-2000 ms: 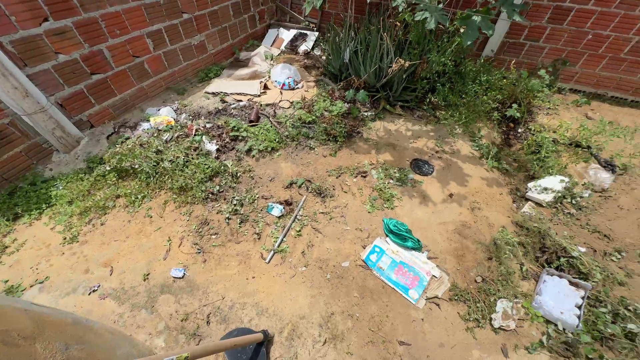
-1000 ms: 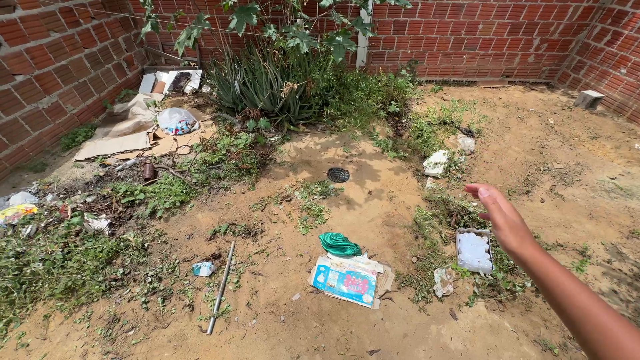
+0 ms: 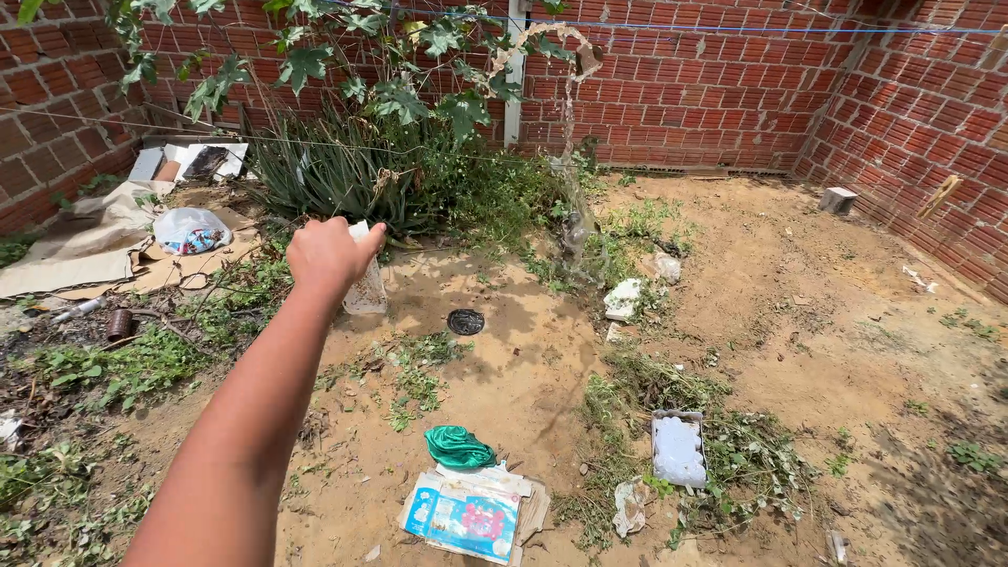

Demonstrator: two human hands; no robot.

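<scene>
My left hand (image 3: 335, 252) reaches forward from the lower left, closed on a translucent whitish plastic container (image 3: 367, 290) that hangs below and to the right of the fingers; much of it is hidden behind the hand. Brownish water (image 3: 579, 228) is in the air to the right, in an arc that rises before the brick wall and comes down over the weeds. My right hand is out of view. Beyond the container, on the sandy ground, lies a round black object (image 3: 465, 321). Nearer are a shiny green bundle (image 3: 458, 447) and a flattened printed carton (image 3: 465, 516).
Brick walls (image 3: 693, 87) enclose the yard, and a thin blue line (image 3: 709, 27) crosses overhead. Spiky plants (image 3: 339, 173) grow at the back. Cardboard (image 3: 71, 268) with a plastic bag (image 3: 191, 231) lies left. A white-filled tray (image 3: 679, 449) and white debris (image 3: 623, 299) lie right.
My left hand with the container has come into view, and water is now in the air. The hand seen at the right one second ago is gone. The view has tilted up and turned right.
</scene>
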